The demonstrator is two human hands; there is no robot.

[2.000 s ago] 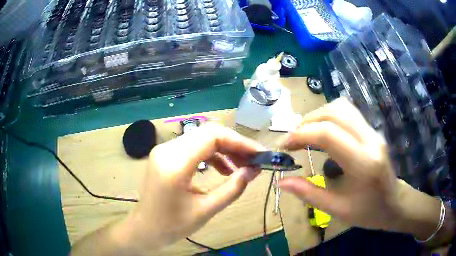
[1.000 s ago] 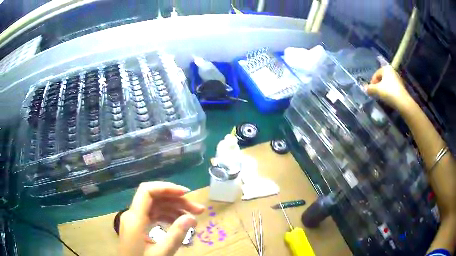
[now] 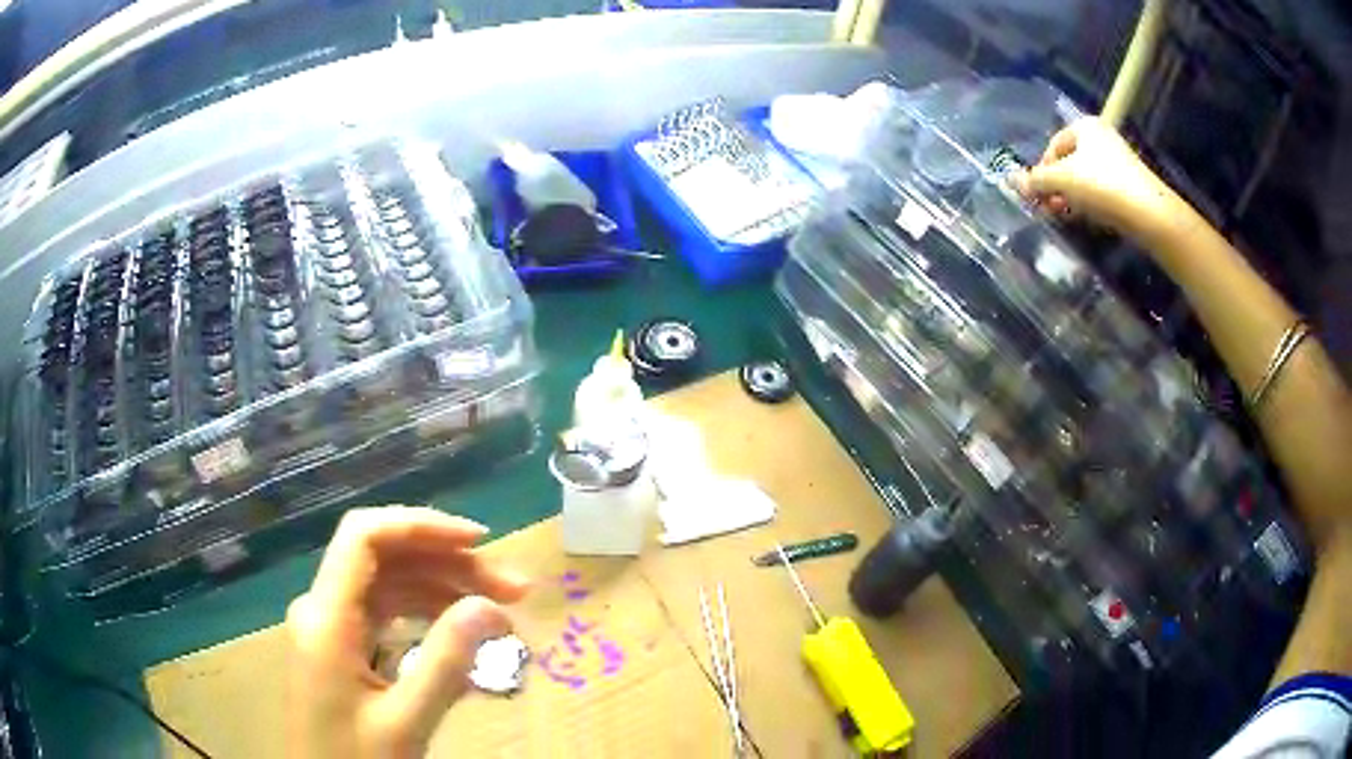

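My left hand (image 3: 393,630) is at the lower left over the cardboard (image 3: 638,653), fingers curled apart with nothing clearly held. A round silver-white piece (image 3: 500,663) lies beside its thumb, and another pale piece shows partly behind the fingers. My right hand (image 3: 1090,178) is at the upper right, over the far top of the right stack of clear trays (image 3: 993,356). Its fingertips are pinched at a small dark module (image 3: 1007,160), partly hidden and blurred. Slim silver tweezers (image 3: 721,653) lie on the cardboard.
A yellow-handled tool (image 3: 857,690), a green-handled knife (image 3: 816,549) and a dark bottle (image 3: 900,564) lie at right. A pump bottle (image 3: 605,512) stands beside a white wipe (image 3: 719,509). Clear trays (image 3: 267,341) are stacked left. Blue bins (image 3: 727,260) stand behind.
Two seconds ago my left hand held a dark module at centre; it has since moved left and let go. My right hand has moved to the right tray stack. The view has tilted up.
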